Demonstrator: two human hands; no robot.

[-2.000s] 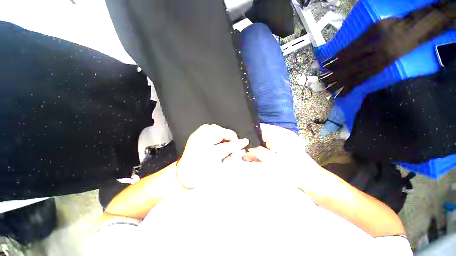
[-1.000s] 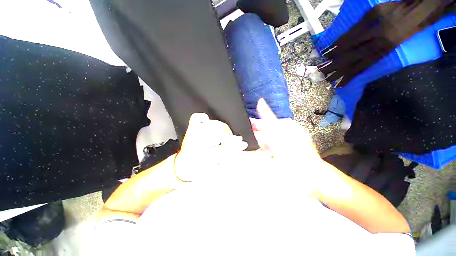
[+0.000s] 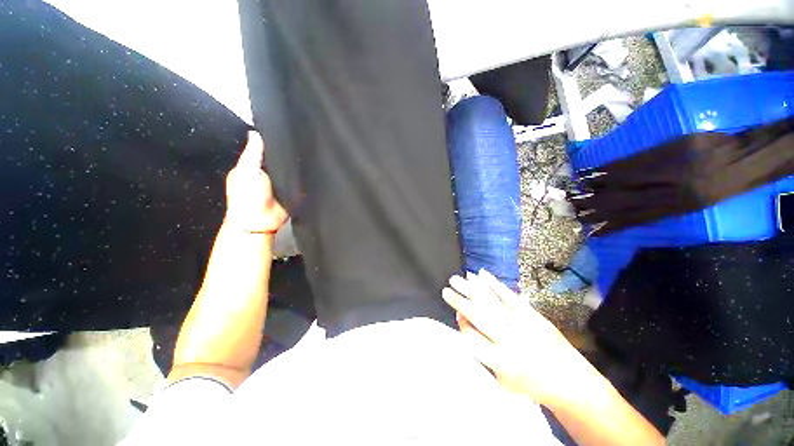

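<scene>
A long dark panel (image 3: 366,174) runs from the white table down over my lap to my waist. My left hand (image 3: 252,193) is at the panel's left edge, beside the pile of dark cut panels; its fingertips are partly hidden by the cloth, so its hold is unclear. My right hand (image 3: 492,327) lies at the panel's lower right edge, fingers extended and a little apart, with the thumb side against the edge. The dark pile (image 3: 113,174), lint-specked, hangs over the table at the left.
The white table edge (image 3: 609,43) crosses the top. My knee in blue jeans (image 3: 487,183) is right of the panel. Blue crates (image 3: 731,109) with brown cloth (image 3: 688,179) and black cloth (image 3: 705,305) stand at the right. Scraps lie on the speckled floor (image 3: 544,165).
My hands have parted from the panel's near end. The left moved up and left to the edge; the right opened and moved slightly down. The view has shifted, showing more table at top right.
</scene>
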